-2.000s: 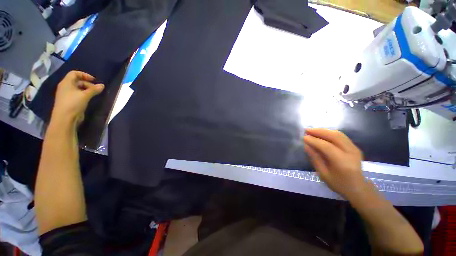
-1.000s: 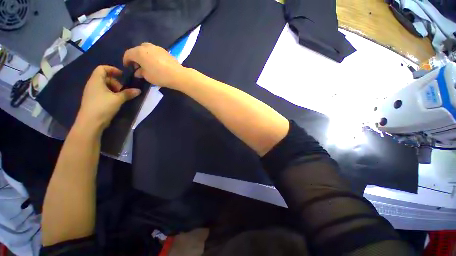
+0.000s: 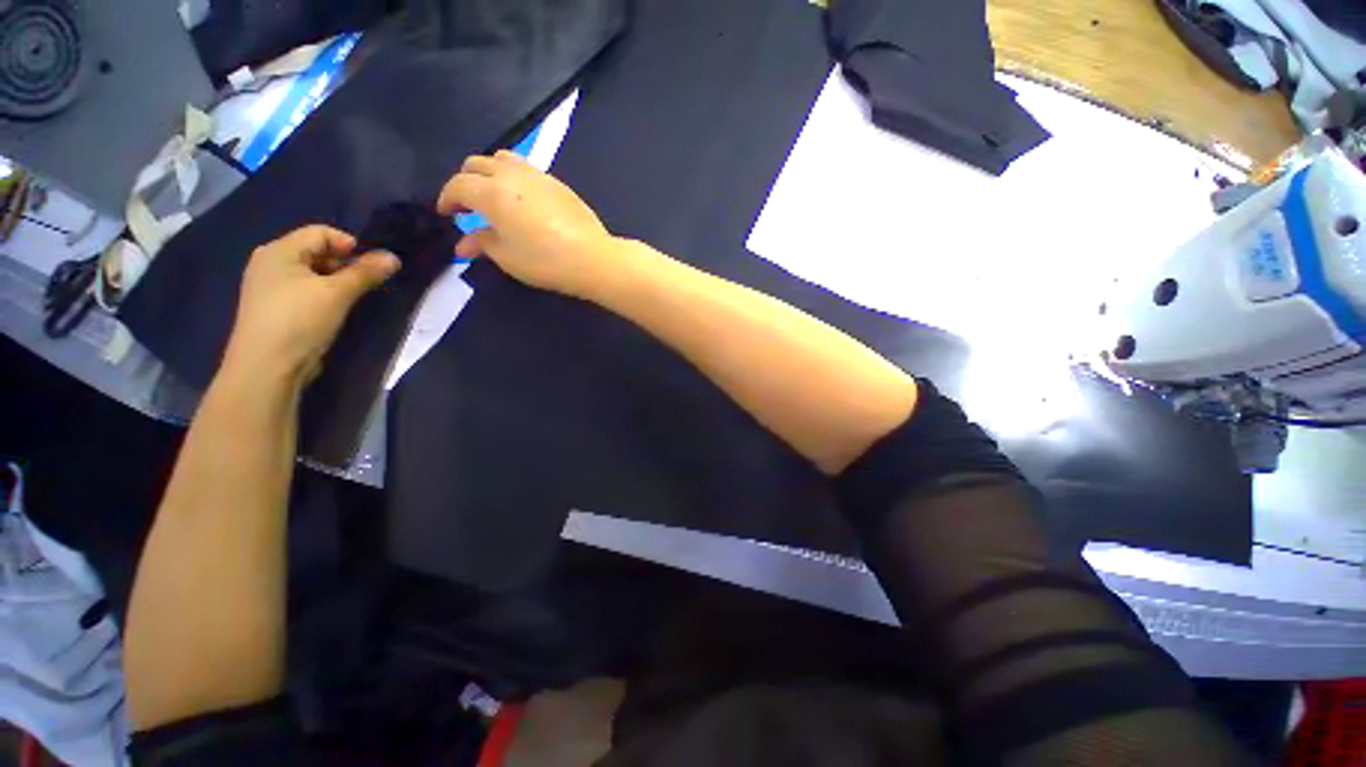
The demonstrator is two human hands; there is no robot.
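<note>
A small dark piece of fabric (image 3: 405,237) is bunched between my hands at the left of the table. My left hand (image 3: 307,292) pinches its left side between thumb and fingers. My right hand (image 3: 524,222) is at its right side with fingers bent; whether the fingertips grip it cannot be told. A large black fabric panel (image 3: 644,360) lies flat across the table, its right end by the sewing machine. Another black panel (image 3: 225,225) lies under and around my left hand, with a dark brown strip (image 3: 345,397) near its edge.
The white sewing machine head (image 3: 1258,285) with a blue stripe stands at right. A folded black piece (image 3: 936,83) lies at the back. Black-handled scissors (image 3: 69,295) and pale strips (image 3: 162,188) lie at left. A ruler (image 3: 734,562) runs along the near edge. Red basket (image 3: 1330,727) at lower right.
My right hand has crossed from the large panel near the machine to the left side. The small dark piece now shows between my hands, which have moved slightly apart in the last second.
</note>
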